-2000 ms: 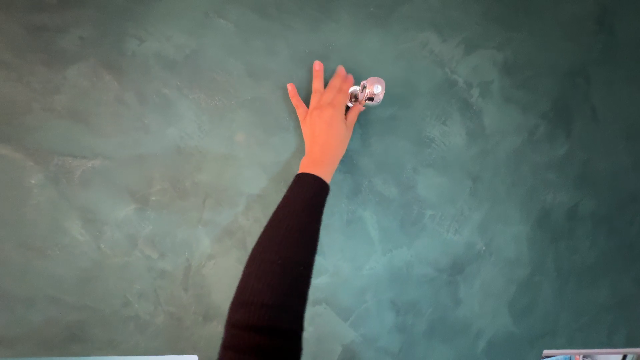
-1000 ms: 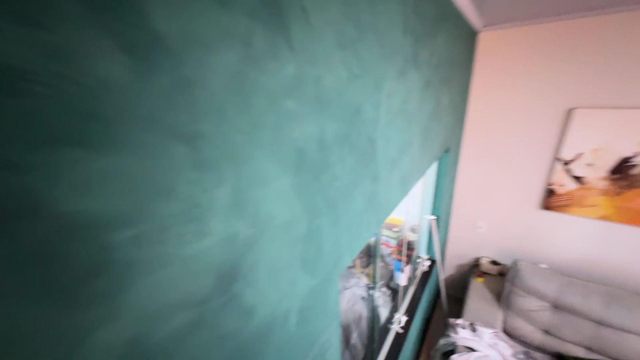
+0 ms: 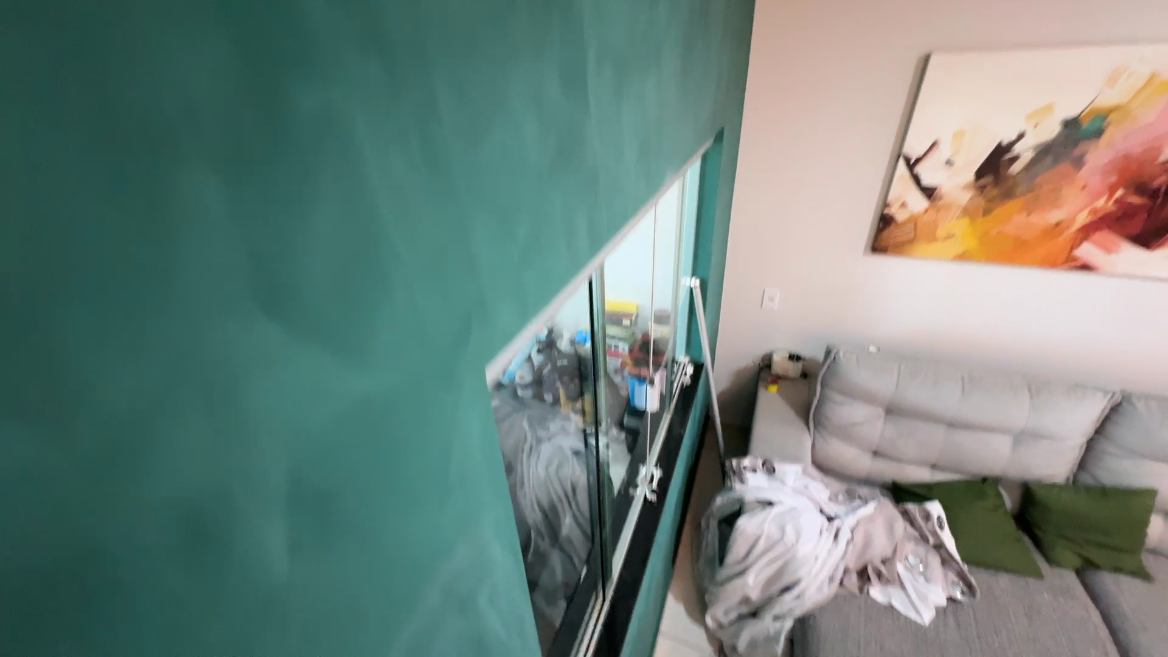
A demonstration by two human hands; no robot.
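Neither my left hand nor my right hand shows in the head view. A green painted wall point(image 3: 274, 319) with a mottled finish fills the left half. Set into it is a glass window point(image 3: 598, 392) with metal frames and a dark sill. Small shiny metal fittings point(image 3: 648, 481) sit on the sill. A long white pole point(image 3: 707, 365) leans beside the window's far end. Bunched white and grey curtain fabric point(image 3: 776, 547), with metal rings visible in places, lies on the near end of a grey sofa point(image 3: 958, 415).
Two green cushions point(image 3: 1086, 525) rest on the sofa. A small pale object point(image 3: 787, 365) sits on its armrest. An abstract painting point(image 3: 1031, 164) and a wall plate point(image 3: 771, 298) are on the pale wall. Piled items show through the glass.
Two seconds ago a hand in a dark sleeve was at a shiny metal fitting on the green wall; it is out of view now. The view has swung far toward the window and sofa.
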